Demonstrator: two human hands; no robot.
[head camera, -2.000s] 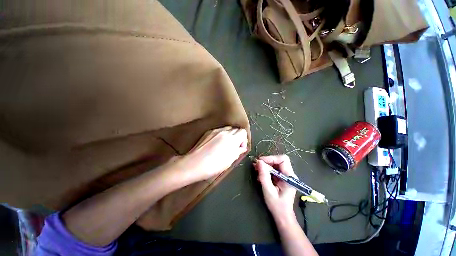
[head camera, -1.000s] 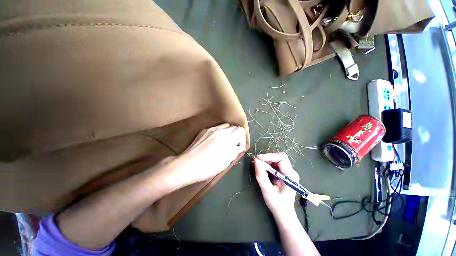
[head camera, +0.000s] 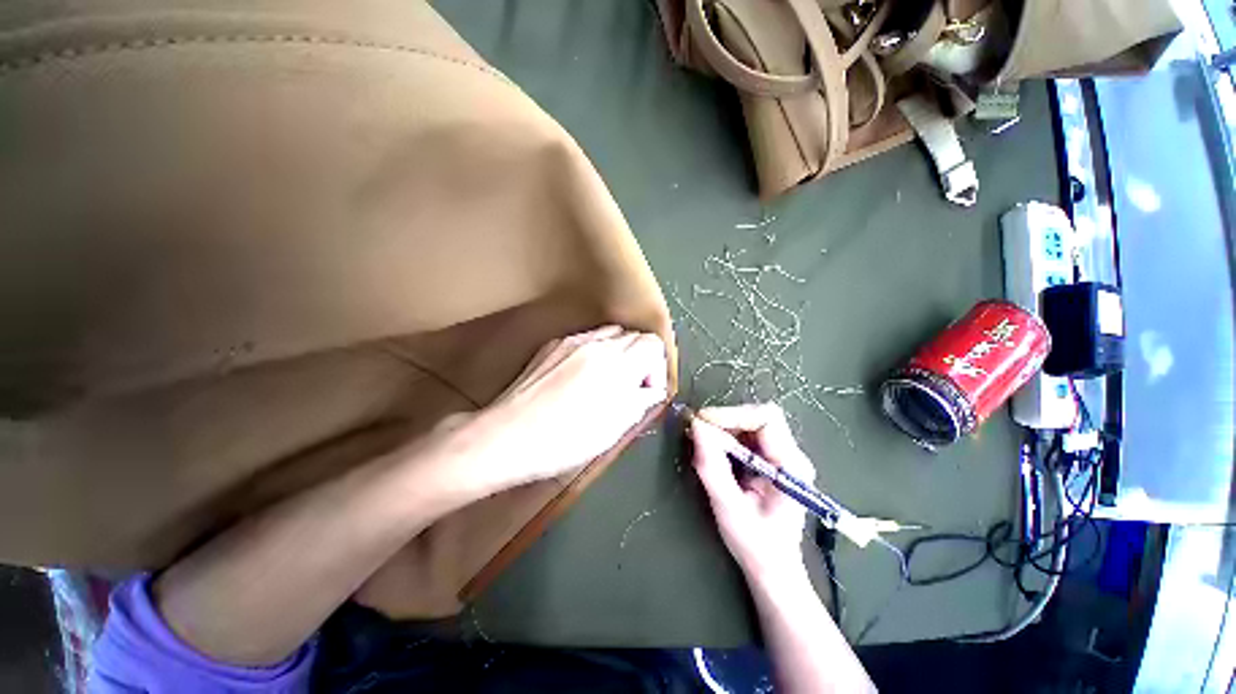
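A large tan tote bag (head camera: 312, 203) fills the left of the view, with a darker brown trim band (head camera: 522, 540) along its lower right edge. My left hand (head camera: 583, 400) is closed on the bag at its right corner, fingers folded over the fabric. My right hand (head camera: 748, 475) holds a thread burner (head camera: 790, 485) like a pen. Its tip points left and is at the bag's edge, close to my left fingers; whether it touches is too small to tell. The burner's pale rear end points to the lower right.
Loose thread waste (head camera: 759, 325) lies right of the bag's corner. A red can (head camera: 969, 369) lies on its side, beside a white power strip (head camera: 1037, 251) with a black adapter. Another tan bag (head camera: 793, 129) lies at the top. Black cable (head camera: 996, 549) loops at the lower right.
The burner's tip has come slightly closer to the bag's edge, and my right hand has shifted slightly up. My left hand keeps its hold. The can and far bag sit slightly differently as the view shifts.
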